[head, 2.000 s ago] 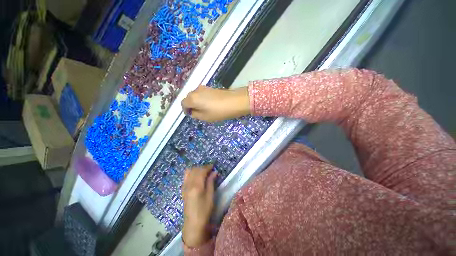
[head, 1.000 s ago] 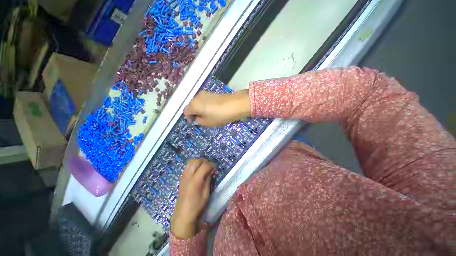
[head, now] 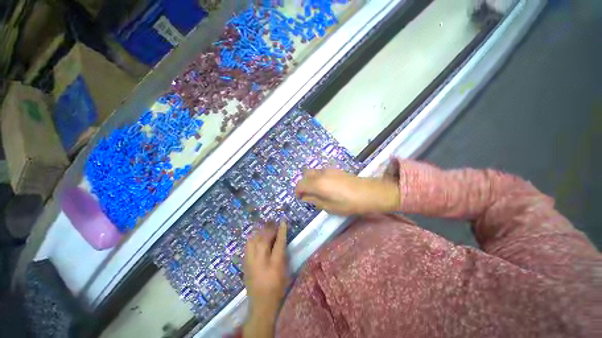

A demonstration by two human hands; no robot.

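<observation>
The circuit board panel point(head: 211, 247) lies between the conveyor rails, with rows of small parts and some bright blue components on it. My left hand point(head: 266, 261) is over the panel's edge nearest my body, fingers pointing up the picture, with fingertips at the board. My right hand point(head: 340, 191) is over the panel to the right of it, with fingers bent and fingertips low at the board. Whether either hand holds a small part is too small and blurred to see.
Beyond the rail point(head: 198, 188), the parts tray point(head: 214, 135) holds blue components point(head: 125, 175) and brown-red components point(head: 214, 82). A pink-purple bin point(head: 91, 219) lies at its left end. Cardboard cartons point(head: 33, 142) and a blue crate point(head: 158, 30) stand behind.
My right hand has moved from the far rail side of the panel back towards my body. My left hand has shifted slightly right. The camera view has shifted.
</observation>
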